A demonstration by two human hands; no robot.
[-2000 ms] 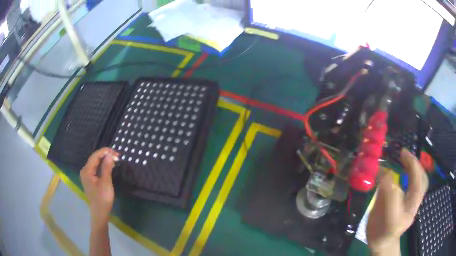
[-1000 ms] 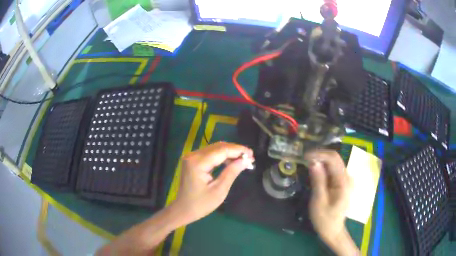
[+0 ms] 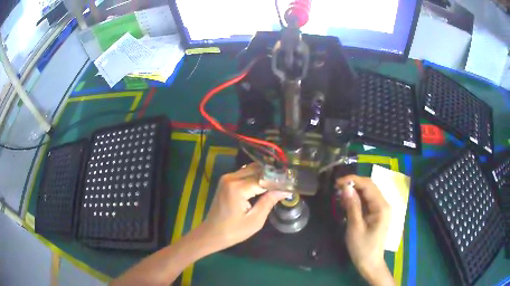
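Observation:
The test press [image 3: 293, 106] stands in front of me on a dark base, its red lever grip [image 3: 297, 12] raised at the back. My left hand [image 3: 237, 209] reaches under the clear upper test head [image 3: 278, 177]. Its thumb and finger pinch at the brass-topped nest [image 3: 289, 215], with a small whitish component [image 3: 288, 195] at the tips, mostly hidden. My right hand [image 3: 366, 215] is just right of the nest, thumb and finger pinching another small whitish component [image 3: 349, 185].
Left are a tray with rows of pale dots [image 3: 120, 173] and a darker tray [image 3: 58, 187]. Several black trays [image 3: 464, 206] lie right. A yellowish paper slip [image 3: 394, 204] lies beside my right hand. Red wires [image 3: 209, 114] loop into the head. A monitor [image 3: 296, 28] and papers [image 3: 131, 56] are behind.
My left hand has moved from the left tray to the nest. My right hand has left the lever and is beside the nest. The red lever has swung up and back. The view has shifted.

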